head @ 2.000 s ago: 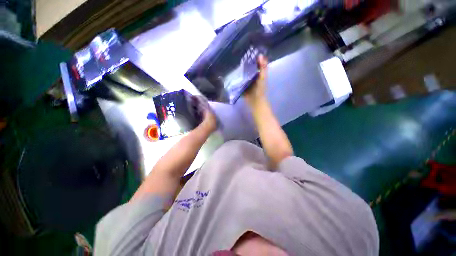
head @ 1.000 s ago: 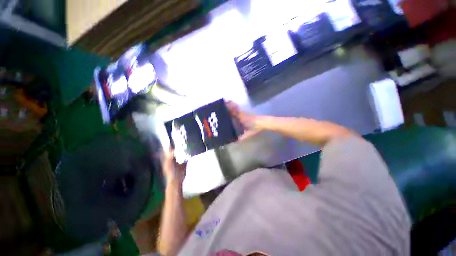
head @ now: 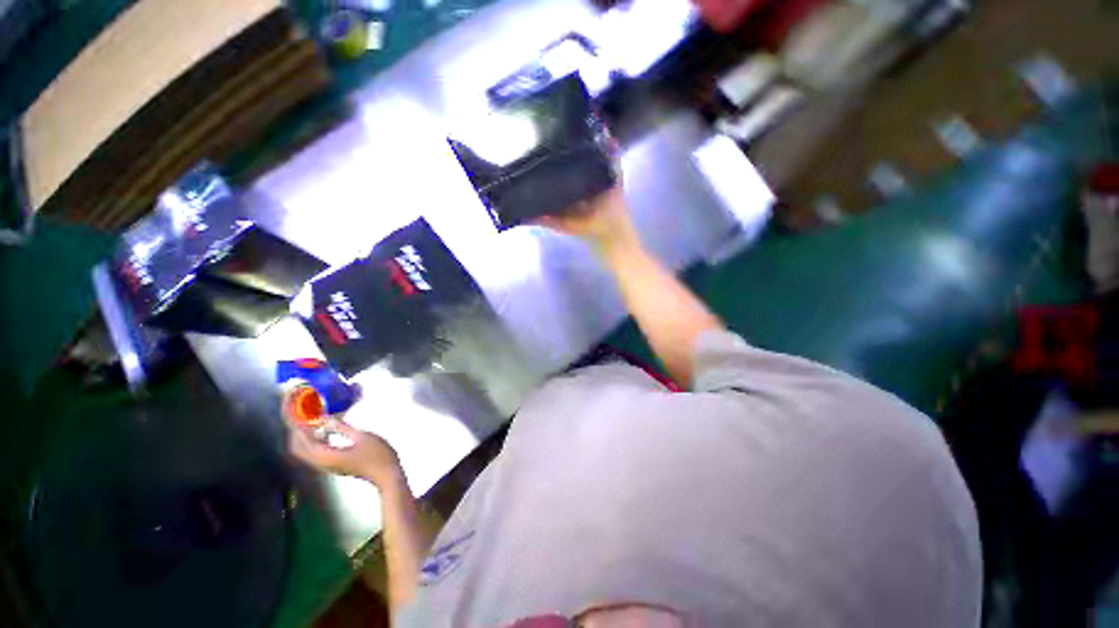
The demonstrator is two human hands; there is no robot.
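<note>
My left hand (head: 338, 449) is at the lower left with its fingers around the small blue tape gun (head: 322, 385), whose roll looks orange. My right hand (head: 594, 218) grips the near side of a glossy black product box (head: 550, 172) over the middle of the metal-topped table (head: 368, 123). Its fingers are partly hidden by the box. Black product boxes with white and red print (head: 383, 294) lie side by side on the table between my hands.
More black boxes (head: 172, 245) sit at the table's left end. Flattened cartons (head: 160, 98) are stacked at the upper left. A black floor fan (head: 160, 515) stands at lower left. A white piece (head: 734, 184) is at the table's right edge.
Both hands were on the printed black boxes; these now lie on the table. My left hand has moved to the tape gun, and my right hand has moved up to another black box.
</note>
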